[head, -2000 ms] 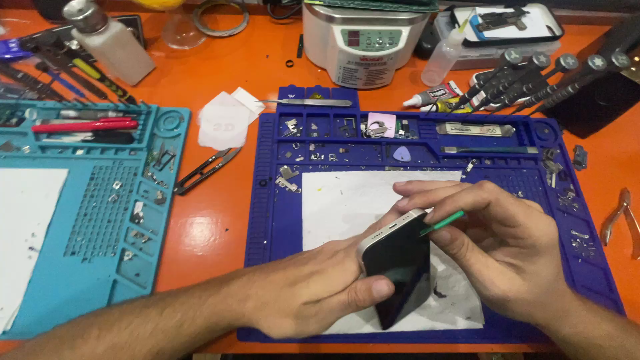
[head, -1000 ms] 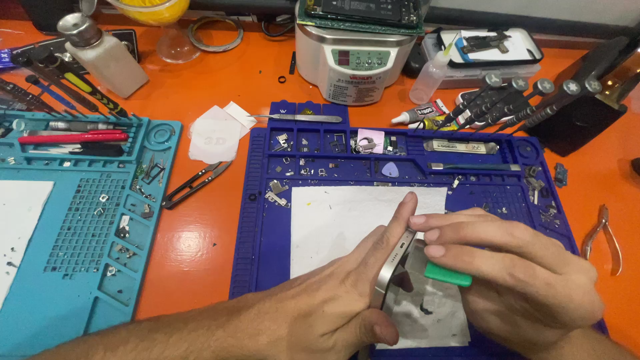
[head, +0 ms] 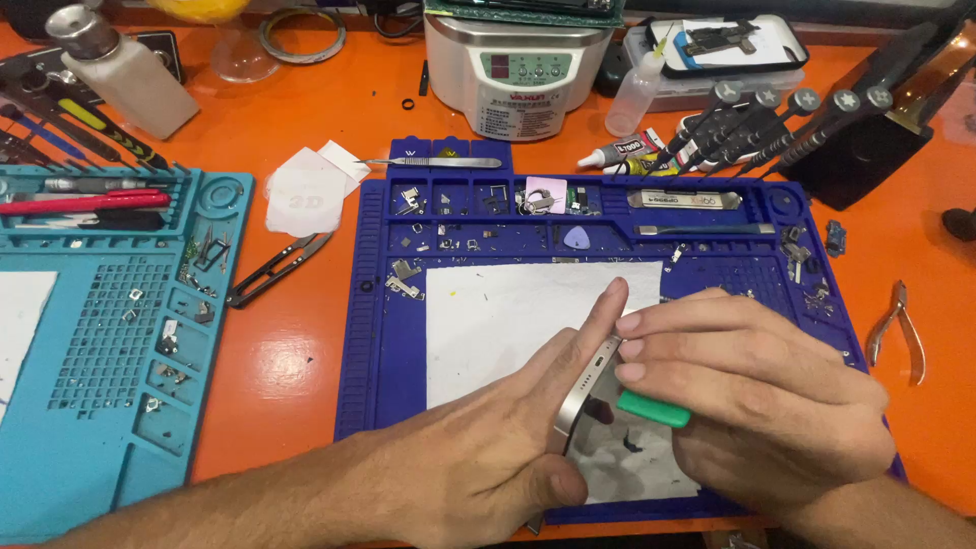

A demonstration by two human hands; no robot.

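A smartphone [head: 583, 393] with a silver metal frame is tilted on edge above a white sheet [head: 526, 328], its port end facing up. My left hand [head: 488, 457] holds it by the sides, index finger pointing up past the frame and thumb low down. My right hand [head: 762, 381] has its fingertips at the phone's upper corner and holds a green plastic tool [head: 654, 409] between fingers and palm; the thumb is mostly hidden. The sheet lies on a blue silicone repair mat [head: 393, 381]. The phone's far face is out of sight.
Small metal parts and a blue pick [head: 576, 237] sit in the mat's compartments. A scalpel [head: 450, 162] and an ultrasonic cleaner [head: 518, 84] are behind. Black snips [head: 276, 272] and a teal mat [head: 69, 473] lie left; nippers [head: 901, 328] and upright screwdrivers [head: 785, 130] are right.
The phone has been turned from showing its dark screen to standing more on edge. The green tool has shifted from the phone's top edge to below my right fingers.
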